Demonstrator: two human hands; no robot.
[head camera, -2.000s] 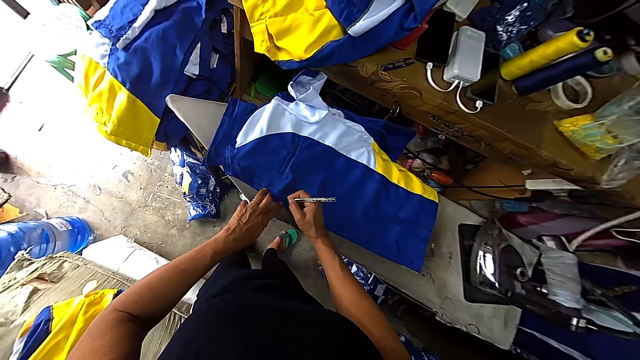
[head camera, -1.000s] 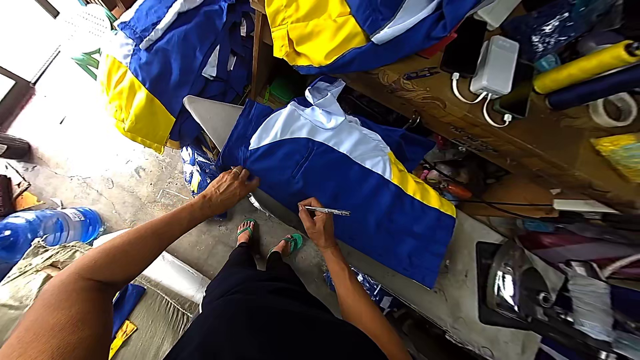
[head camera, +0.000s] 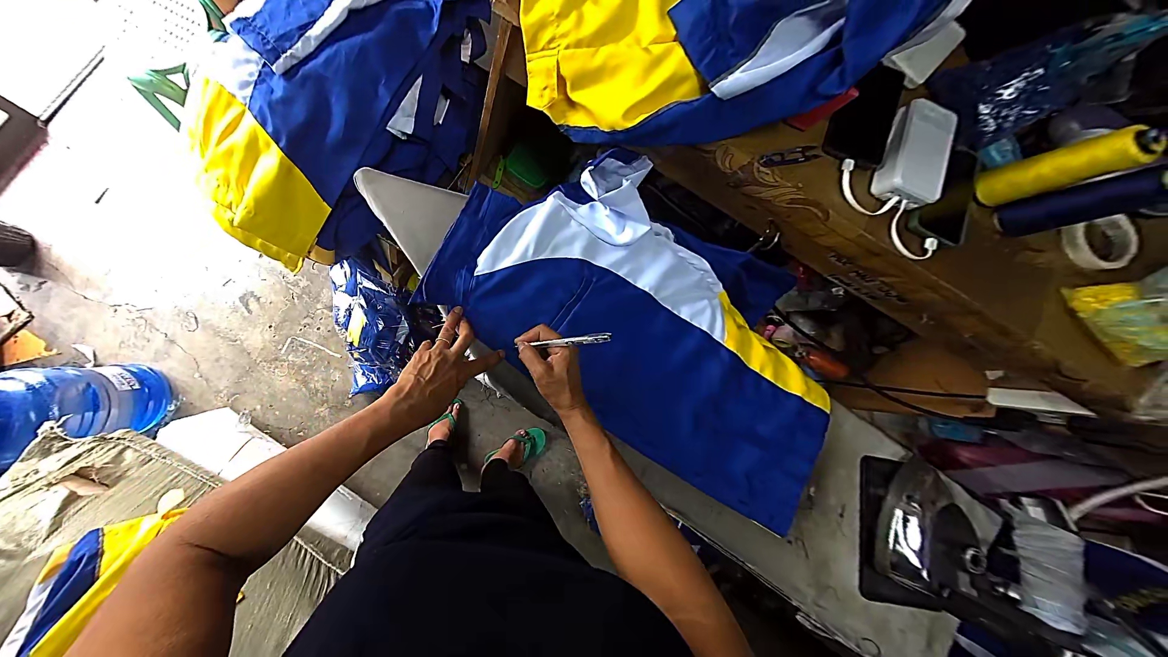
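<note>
A blue, white and yellow garment (head camera: 639, 365) lies spread over an ironing board (head camera: 415, 214). My right hand (head camera: 552, 370) grips a slim silver pen (head camera: 570, 340), its tip end at my fingertips over the blue cloth near the garment's lower left edge. My left hand (head camera: 445, 360) rests at that same edge, fingers spread, with nothing held in it; the thumb points toward the right hand. Whether the pen touches the cloth cannot be told.
An electric iron (head camera: 922, 529) stands at the board's right end. On the wooden table (head camera: 776, 210) are a white power bank (head camera: 915, 151) with cables and thread spools (head camera: 1068, 169). More garments (head camera: 274, 119) hang at upper left. A blue water bottle (head camera: 82, 401) lies at left.
My left hand has moved right along the garment's edge since one second ago, closer to my right hand. The right hand keeps hold of the pen, now nearer the garment's left end.
</note>
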